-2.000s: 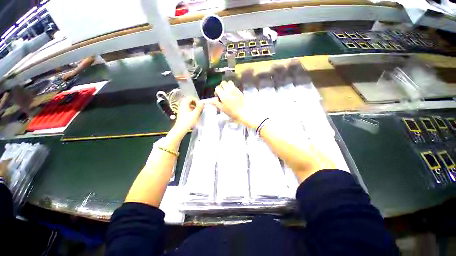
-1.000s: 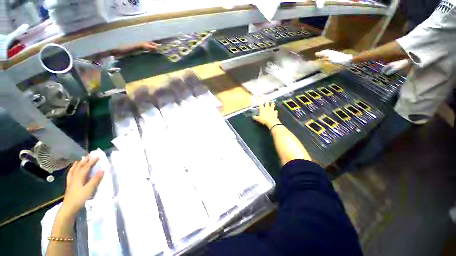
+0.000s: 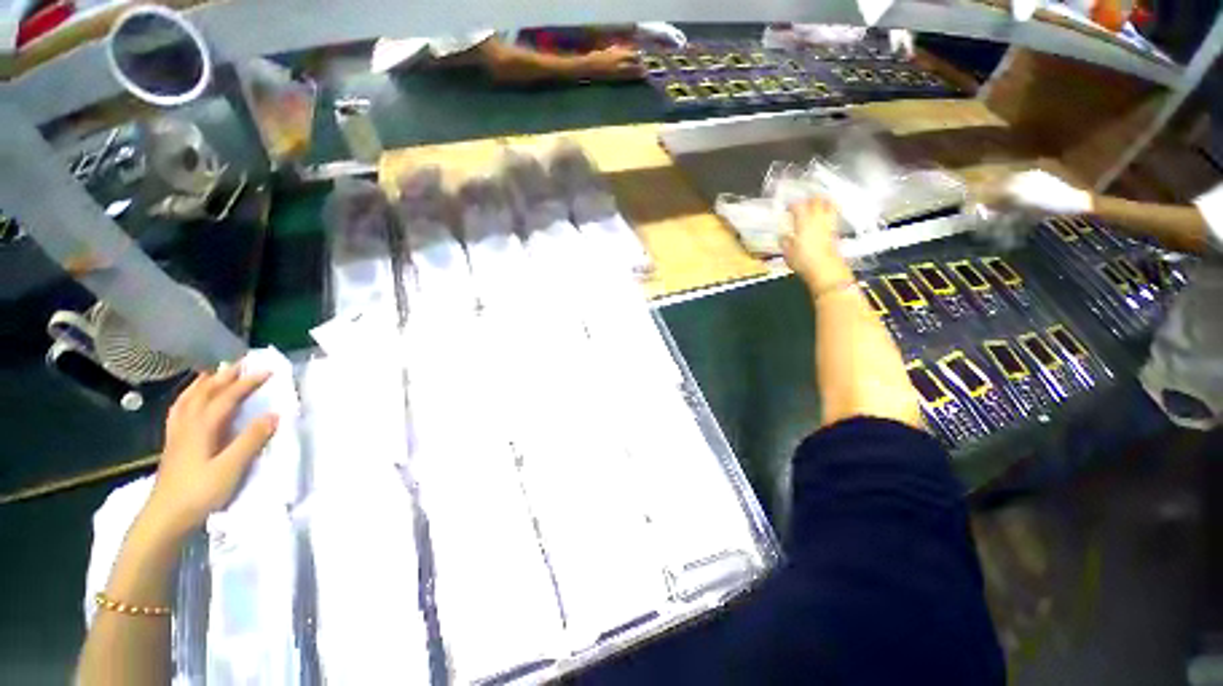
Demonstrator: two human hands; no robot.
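Observation:
A clear blister tray point(image 3: 731, 499) in front of me holds columns of white sleeved phones point(image 3: 470, 442). My left hand point(image 3: 215, 436) lies over a white sleeved piece at the tray's left side, thumb apart from its fingers; I see no clear grip. My right hand point(image 3: 816, 241) is stretched out past the tray, its fingers at the loose clear plastic pieces point(image 3: 858, 194) on a grey board. Whether it holds one cannot be told.
Clear-and-grey packs point(image 3: 490, 208) stand behind the tray. Bare phones point(image 3: 966, 379) in trays lie right. A small fan point(image 3: 134, 335) and metal post point(image 3: 121, 255) are left. Another person's white-gloved hand point(image 3: 1053, 194) is at right; a bare hand point(image 3: 610, 62) is across the bench.
My hands have parted from in front of me. My left hand came down onto the tray's left side. My right hand went right, then farther back to the plastic pieces. The view has turned right.

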